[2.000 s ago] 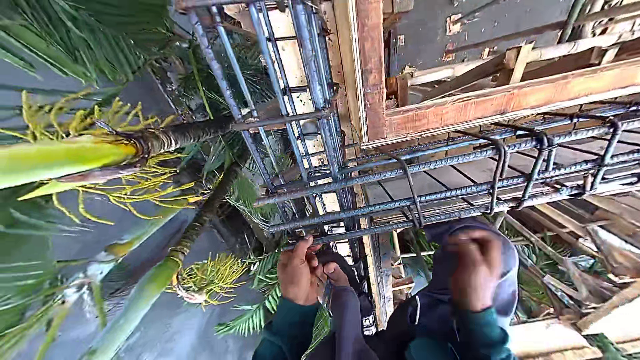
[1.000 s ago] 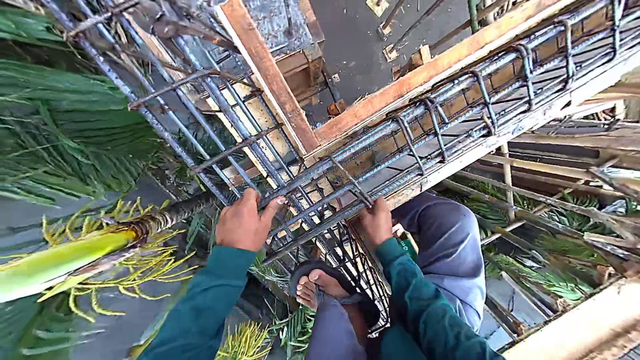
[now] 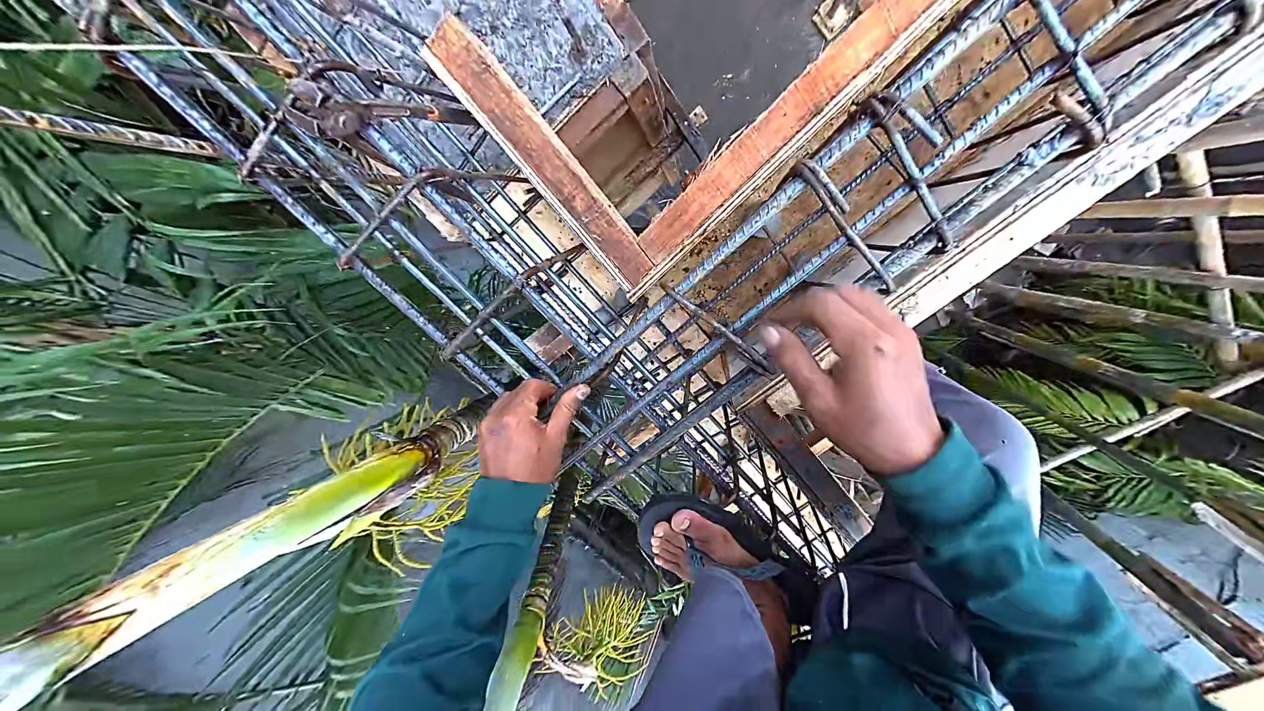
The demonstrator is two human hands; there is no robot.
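Note:
My left hand [image 3: 526,431] is at the end of the beam's steel rebars [image 3: 657,370], its thumb and fingers closed around a bar near the corner. Over the right side of the same cage hovers my right hand [image 3: 857,370], blurred, fingers spread and curled, with nothing visible in it. Just to its left a wire stirrup [image 3: 719,326] loops around the long bars. Another rebar cage [image 3: 395,227] runs to the upper left. At its upper end a dark steel tool or fitting [image 3: 341,118] lies on the bars; I cannot tell which.
Two reddish timber formwork boards [image 3: 538,148] meet in a V above the cage. My sandalled foot [image 3: 699,541] stands below on the frame. Palm trunks [image 3: 326,504] and fronds [image 3: 128,415] crowd the left. Bamboo poles [image 3: 1126,311] cross at the right, with ground far below.
My right hand has lifted off the bars it was touching a second ago. My left hand remains at the bar ends. The view has moved closer to the corner.

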